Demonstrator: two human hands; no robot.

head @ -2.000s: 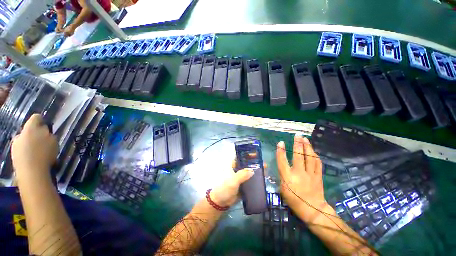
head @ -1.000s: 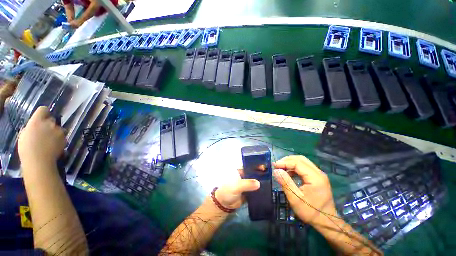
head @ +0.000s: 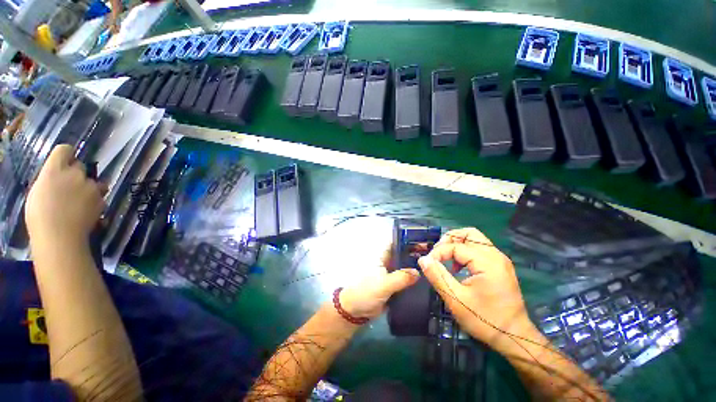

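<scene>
My left hand [head: 375,294] holds a dark housing [head: 410,310] upright at the middle of the view, thumb across its front. My right hand [head: 475,286] is at the housing's window end, thumb and index finger pinched together at the window recess. Whether a small pad is between the fingertips cannot be told. The window shows orange-brown inside. A dark die-cut sheet [head: 455,361] with a grid of small rectangles lies below the housing, partly hidden by my right hand and the housing.
Two housings [head: 289,206] stand left of my hands. Fanned die-cut sheets [head: 604,314] lie at right. Rows of housings [head: 443,110] and blue frames [head: 538,49] stand beyond the pale edge strip [head: 353,166]. At left, a neighbour's arm [head: 78,290] reaches over a slanted sheet stack [head: 129,177].
My right hand was open and apart from the housing, then came to its right edge; now its fingertips are over the window. The housing is tilted a little differently in my left hand.
</scene>
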